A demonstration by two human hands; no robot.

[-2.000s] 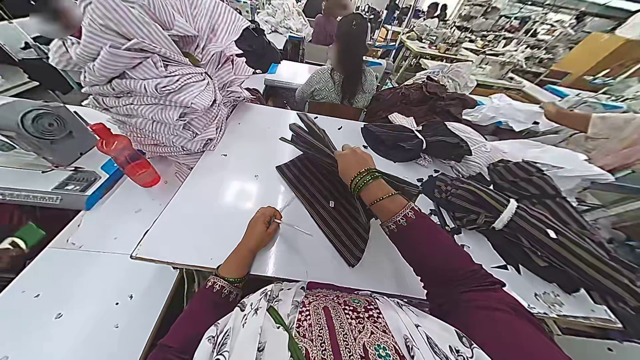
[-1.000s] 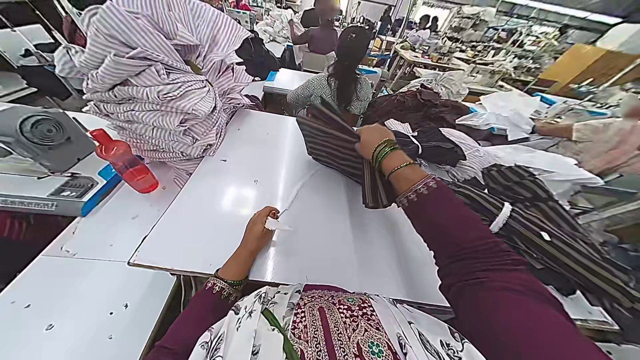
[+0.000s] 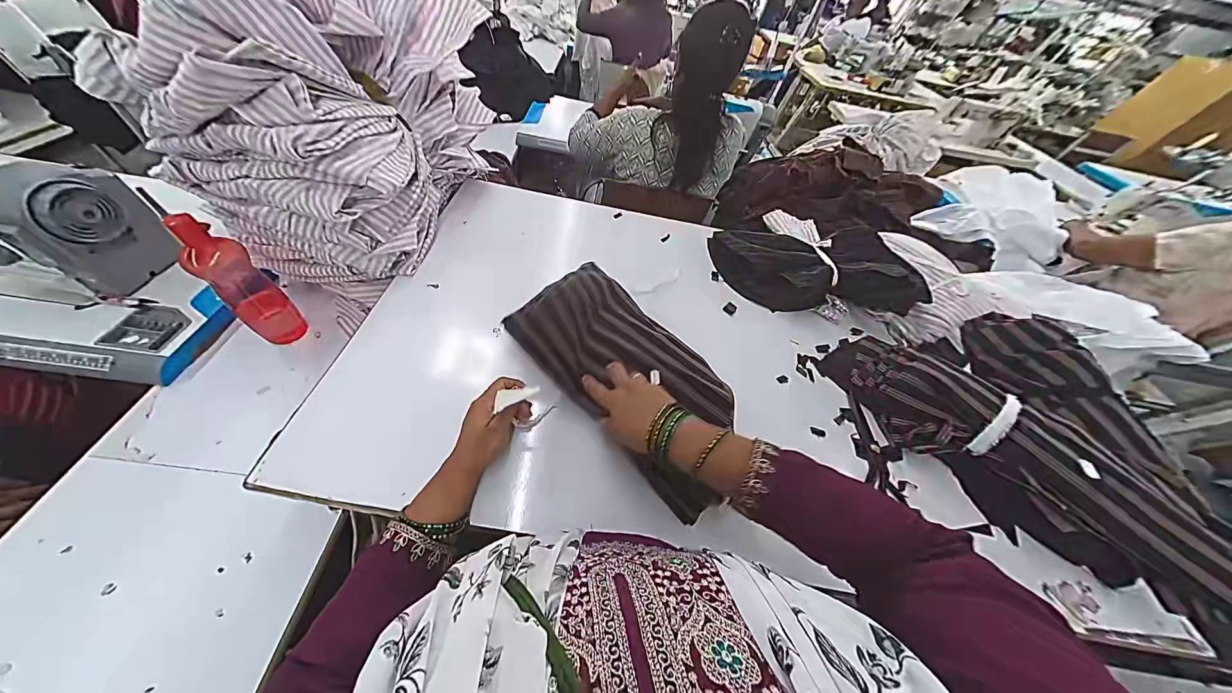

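Note:
A folded stack of dark striped fabric point(image 3: 654, 337) lies slantwise on the white tabletop point(image 3: 385, 404). My right hand point(image 3: 635, 409) rests flat on its lower left part with the fingers spread. To the left of the fabric, my left hand point(image 3: 493, 423) pinches a small white piece point(image 3: 513, 397) between thumb and fingers; whether it is paper, cloth or part of a tool cannot be told. A thin pale strand shows beside those fingertips. A small white tag shows on the fabric near my right fingers.
A heap of striped fabric point(image 3: 298, 154) and a red plastic bottle point(image 3: 241, 284) stand left, beside a sewing machine point(image 3: 87, 231). Tied dark striped bundles point(image 3: 1020, 433) lie right, near black scraps point(image 3: 808, 366). One person point(image 3: 664, 144) sits ahead; another person's hand point(image 3: 1107, 245) is far right.
The dark striped fabric, held raised over the table's right part a second ago, now lies flat nearer the middle. My right hand has come down and left with it. My left hand stays near its place.

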